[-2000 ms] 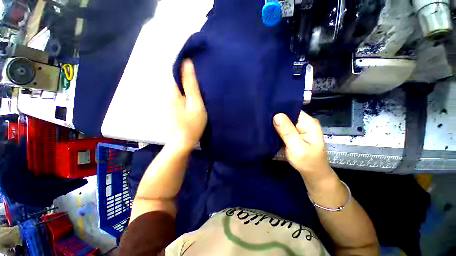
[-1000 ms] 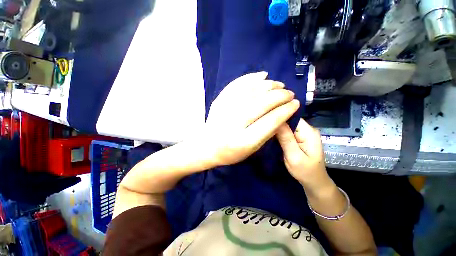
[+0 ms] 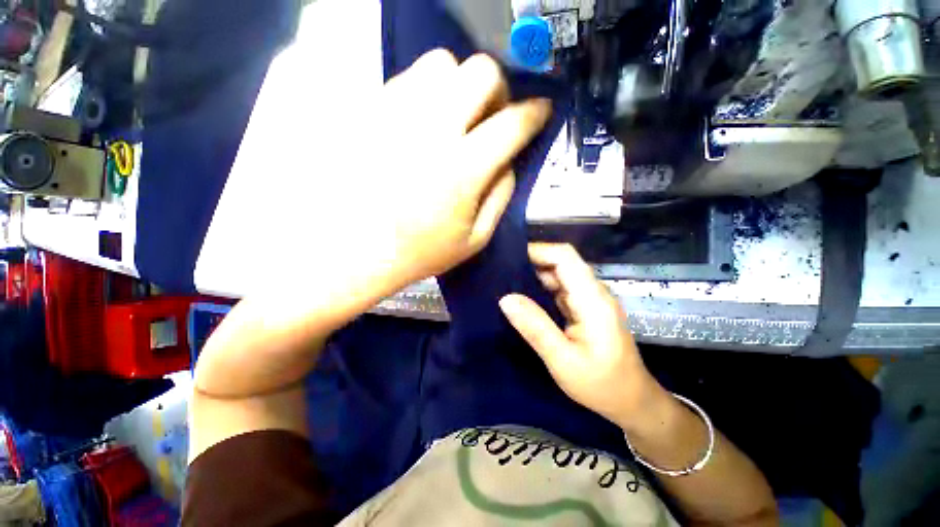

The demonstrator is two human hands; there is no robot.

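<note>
A navy fabric panel (image 3: 479,299) runs from the machine down over the table's front edge towards my lap. My left hand (image 3: 454,154) is closed on the fabric beside the machine, its fingers curled over it. My right hand (image 3: 572,319) is lower, at the fabric's right edge, thumb and fingertips on the cloth. The overlock machine (image 3: 670,134) is right of the fabric, with a blue knob (image 3: 532,41) at its top left. The pale cloth plate (image 3: 577,206) is uncovered beside the fabric.
A long dark navy strip (image 3: 191,154) lies on the far left of the white table (image 3: 299,196). Yellow-green snips (image 3: 121,160) are by the neighbouring machine (image 3: 52,160). Red crates (image 3: 144,335) stand at left. A measuring tape strip (image 3: 742,329) runs along the front edge; lint lies right.
The fabric has moved left, away from the presser foot area, and is bunched narrower. My left hand has moved up and curled onto it. My right hand has moved left and down.
</note>
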